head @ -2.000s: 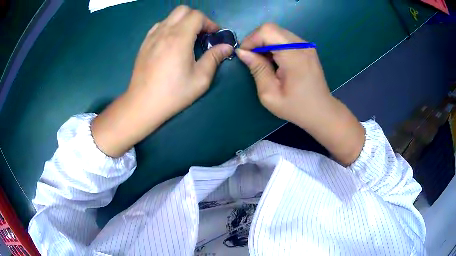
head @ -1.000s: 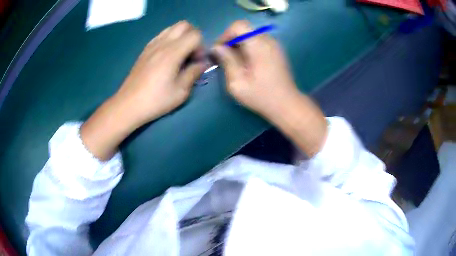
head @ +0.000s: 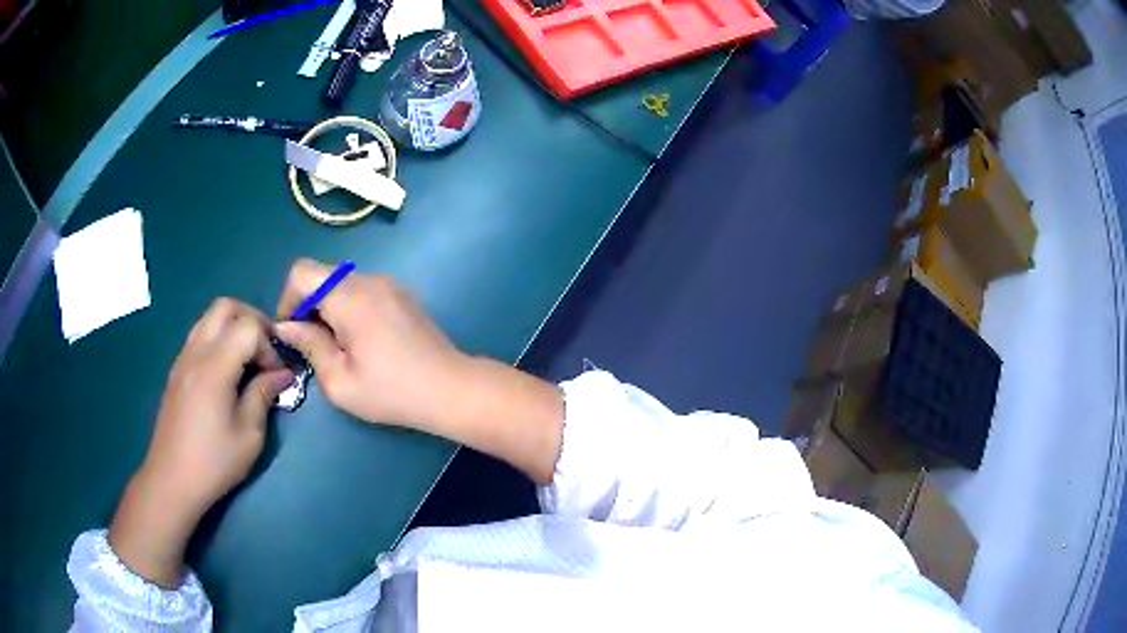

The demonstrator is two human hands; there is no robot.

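Note:
A small dark watch part with a silvery edge (head: 292, 359) is between my two hands, low over the dark green mat, partly hidden by my fingers. My left hand (head: 213, 390) grips it from the left with thumb and fingers. My right hand (head: 371, 340) holds a thin blue stick (head: 325, 292) like a pencil, its upper end showing above the fingers. The stick's lower end is hidden at the watch part. Whether it touches the part I cannot tell.
A white sheet (head: 101, 273) lies left. Beyond my hands are a tape roll (head: 295, 188) with white pieces, a glass bottle (head: 433, 99), a dark slim tool (head: 241, 125), a black marker (head: 356, 52) and a red tray (head: 593, 45). Cardboard boxes (head: 983, 204) stand across the aisle at right.
The view has swung to the right, so my hands now show lower left, and the tape roll, bottle, tray and boxes have come into view. Both hands keep their hold.

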